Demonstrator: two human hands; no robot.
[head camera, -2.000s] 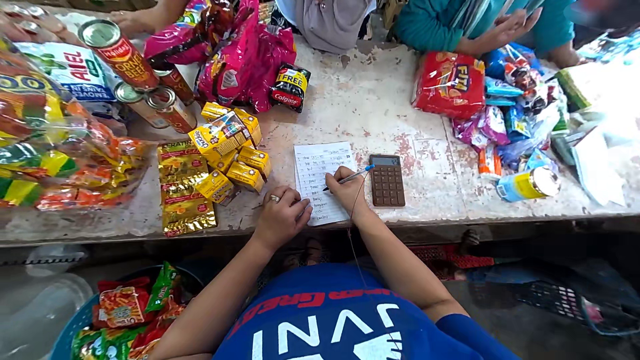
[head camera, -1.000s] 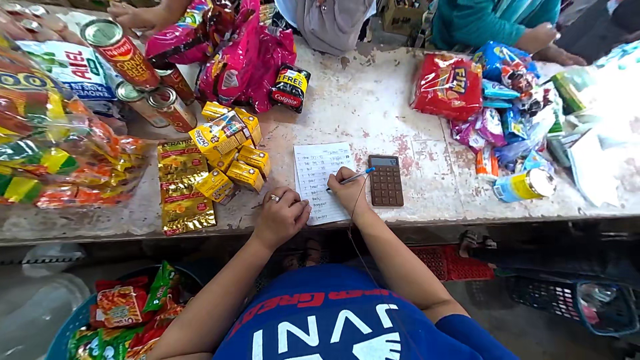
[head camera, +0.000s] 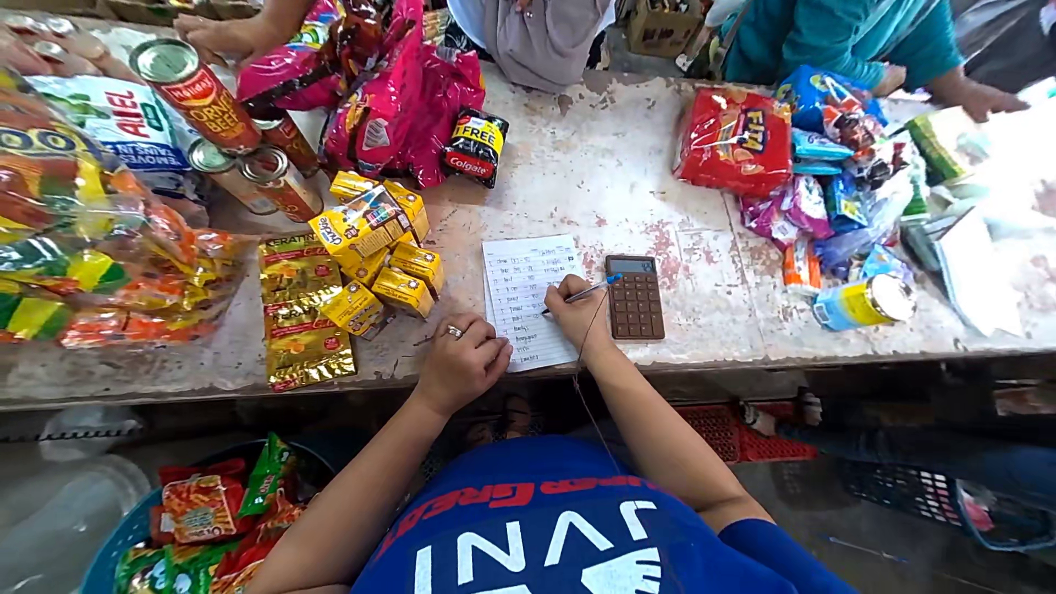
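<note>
My right hand (head camera: 580, 313) grips a blue-capped pen (head camera: 582, 294), its tip on a lined sheet of paper (head camera: 528, 280) that bears handwriting. A thin cord hangs from the pen. My left hand (head camera: 464, 360), with a ring on one finger, rests loosely curled at the sheet's lower left corner and the counter's edge; whether anything is under it cannot be seen. Just right of my right hand lies a brown calculator (head camera: 634, 297). Left of the paper are small yellow boxes (head camera: 402, 290) in a pile, beside gold sachets (head camera: 305, 313).
Corned beef cans (head camera: 198, 99), pink packs (head camera: 396, 107) and plastic-wrapped goods (head camera: 107, 264) crowd the left. A red pack (head camera: 734, 140), a blue-yellow can (head camera: 864, 302) and mixed sachets lie right. People stand across the counter (head camera: 610, 198). Below are a blue tub (head camera: 124, 536) and a dark basket (head camera: 899, 493).
Across the counter, the person in teal has lowered their hands toward the goods at the right. My right hand has stayed on the paper with the pen, and my left hand has not plainly moved.
</note>
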